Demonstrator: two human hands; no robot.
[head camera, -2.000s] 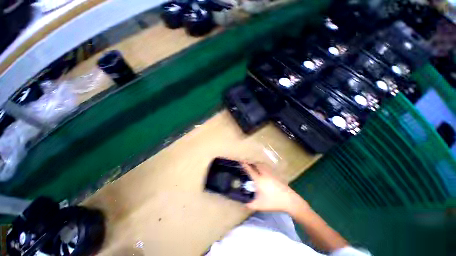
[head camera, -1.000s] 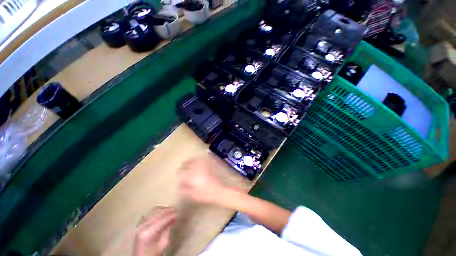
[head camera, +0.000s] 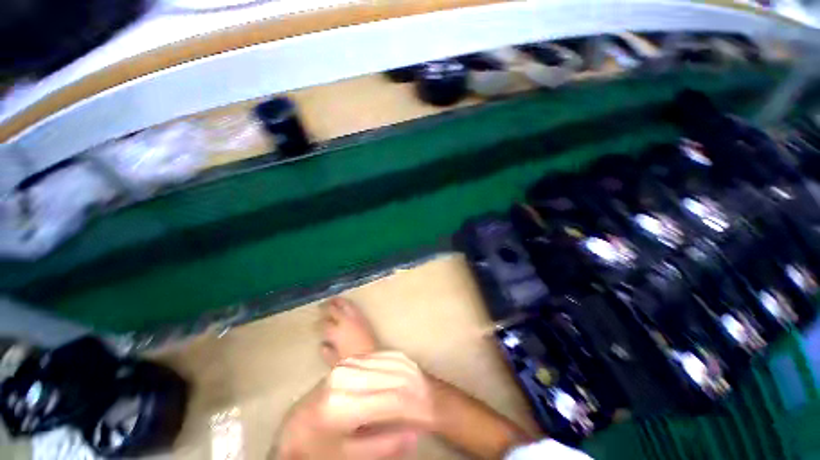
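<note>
My left hand (head camera: 360, 413) and my right hand (head camera: 347, 329) overlap low in the centre, above the bench. Both are bare and blurred. The left seems to lie in front, over the right, whose fingers show beyond it and whose forearm comes from the lower right. I cannot tell whether anything is held between them. A black base housing (head camera: 548, 377) with a silver disc and wires lies open side up at the right, beside my right forearm. A black closed-side-up housing (head camera: 509, 269) touches its far end.
Rows of black housings (head camera: 665, 287) with silver discs fill the right. Black drum units (head camera: 139, 409) lie at the lower left. The green conveyor (head camera: 360, 211) runs behind the tan bench (head camera: 432, 314). A black cylinder (head camera: 284, 126) and clear bags (head camera: 171, 157) lie beyond it. Green crate (head camera: 737, 418), lower right.
The single housing held on the bench earlier now lies at the end of the rows, let go. My hands have come together and overlap. The view has turned left, bringing the drum units back in.
</note>
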